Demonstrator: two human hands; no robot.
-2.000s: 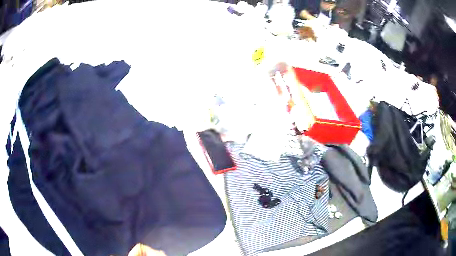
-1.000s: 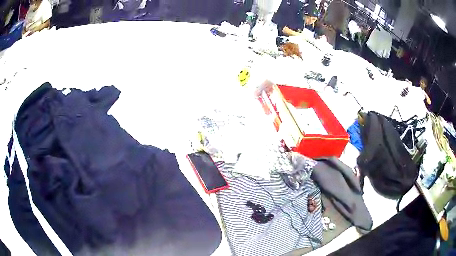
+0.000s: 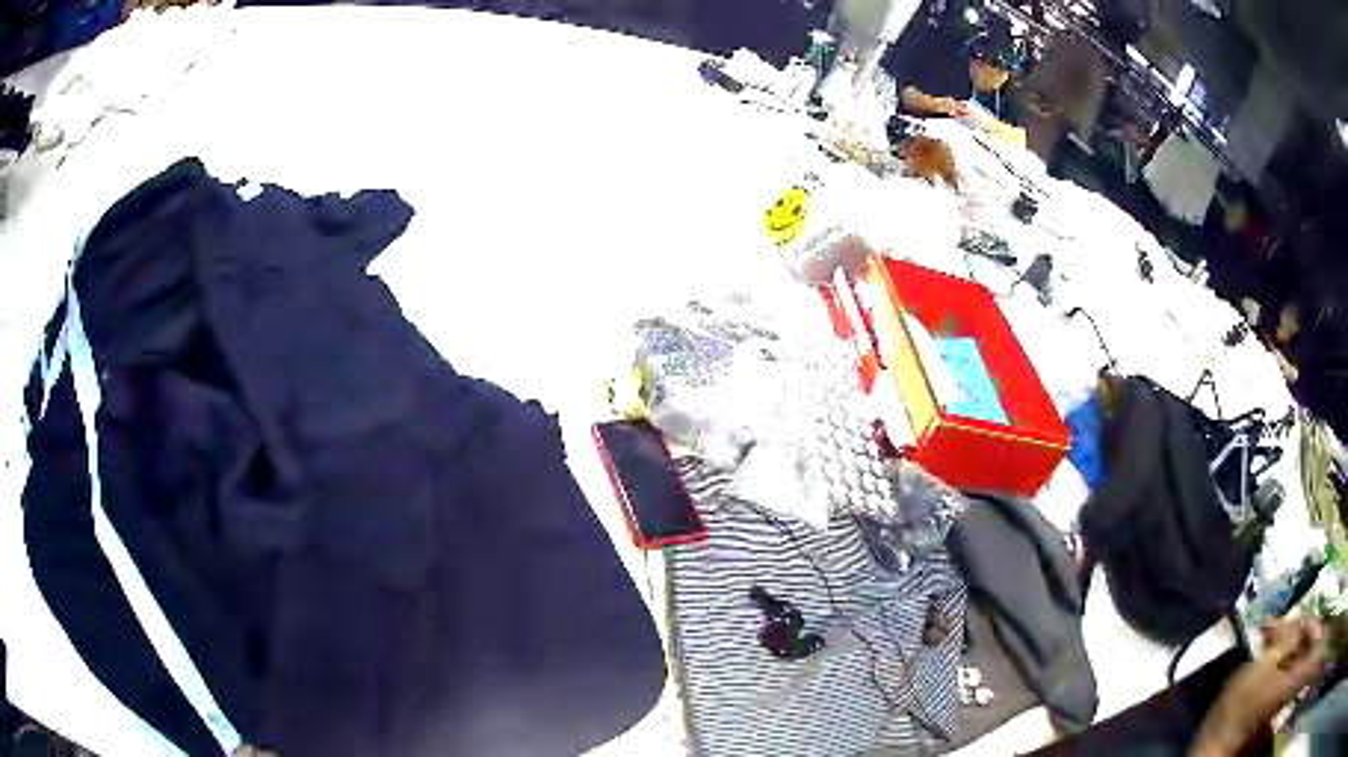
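A large dark navy garment (image 3: 355,488) lies spread and rumpled on the white tabletop, with a long white stripe along its left side. A tiny skin-coloured sliver, perhaps a fingertip of my left hand (image 3: 253,751), shows at the bottom edge by the stripe's lower end; the rest is cut off. My right hand cannot be made out in the picture. Small black trims (image 3: 785,626) lie heaped on a striped cloth (image 3: 739,680) to the right of the garment.
A red-edged phone (image 3: 651,485) lies beside the striped cloth, below crumpled clear plastic (image 3: 754,399). Farther right are an open red box (image 3: 994,456), grey cloth (image 3: 1027,584) and a black bag (image 3: 1168,518). A hand and forearm (image 3: 1268,683) show at the lower right edge, apparently another person's.
The view has shifted and tilted; the garment lies in much the same form. The hand and forearm at the lower right have come into view. The skin-coloured sliver shows at the bottom left.
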